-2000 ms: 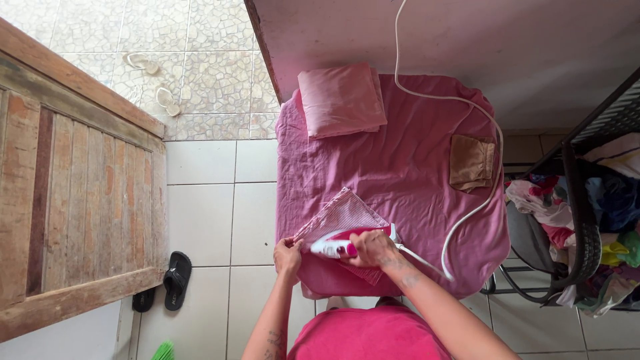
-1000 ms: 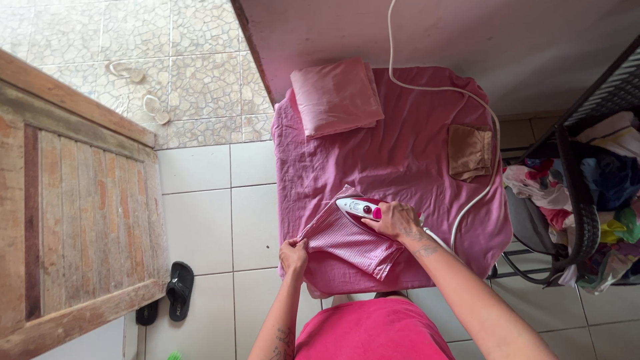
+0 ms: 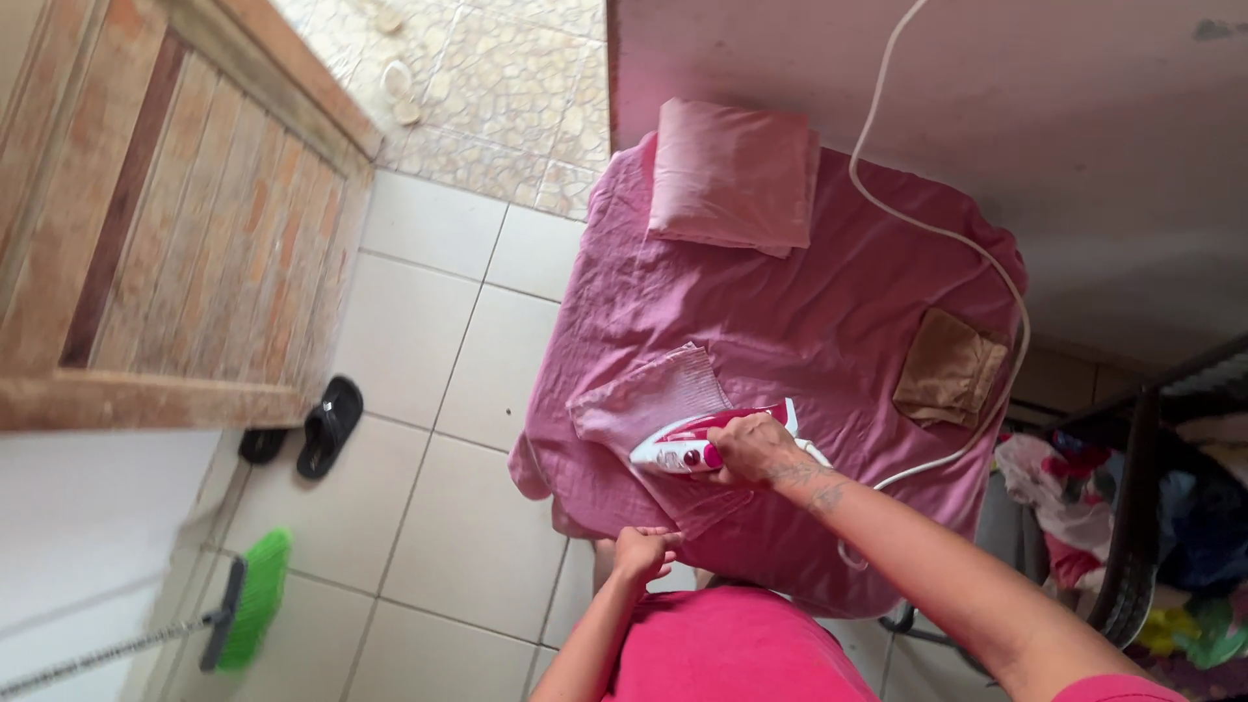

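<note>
My right hand (image 3: 756, 450) grips the handle of a white and magenta clothes iron (image 3: 682, 445), which rests on a pink striped cloth garment (image 3: 648, 395). The garment lies on a table covered with a pink cloth (image 3: 780, 322). At the garment's lower edge, near the table's front edge, is my left hand (image 3: 645, 554), its fingers partly bent; whether they pinch the fabric cannot be told. The iron's white cord (image 3: 936, 229) curves along the right side of the table and up the wall.
Folded pink fabric (image 3: 731, 180) and a folded brown garment (image 3: 948, 370) lie on the table. A black basket (image 3: 1136, 507) of clothes stands right. Left are a wooden door (image 3: 195, 214), black slippers (image 3: 331, 427) and a green broom (image 3: 255, 600).
The iron, in my right hand, has moved from the garment's upper part toward its lower part. My left hand has left the garment's left corner for its lower edge. The view has rotated.
</note>
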